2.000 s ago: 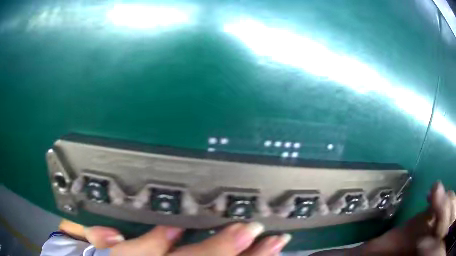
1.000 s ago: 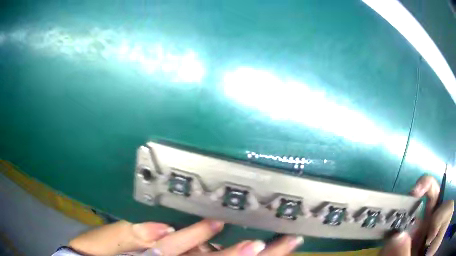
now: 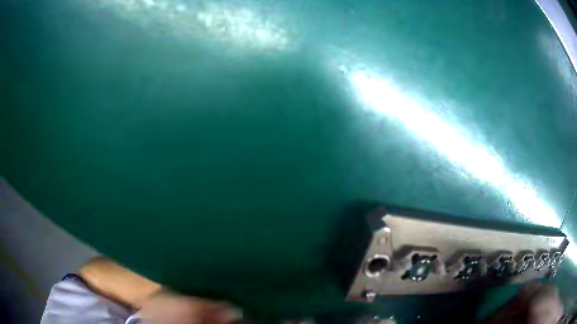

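A silver-grey fixture bar [image 3: 468, 228] lies at the lower right on the green bench surface, its near end with a dark round hole turned towards the middle. Several small dark squarish components with shiny centres, such as the nearest one [image 3: 419, 267], sit in a row along it. My left hand [image 3: 190, 309] is blurred and cut off by the lower edge, left of the bar and apart from it. My right hand [image 3: 541, 305] is blurred at the lower right, by the bar's lower edge; its grip cannot be made out.
The glossy green surface [image 3: 190, 158] spreads across the view with a bright band of glare. A pale strip [image 3: 560, 28] runs at the top right. Grey floor shows at the lower left, beside a light sleeve [image 3: 85, 304].
The bar has shifted to the right in view, and my left hand is now away from it. The white dots beside the bar no longer show. The camera view has also moved.
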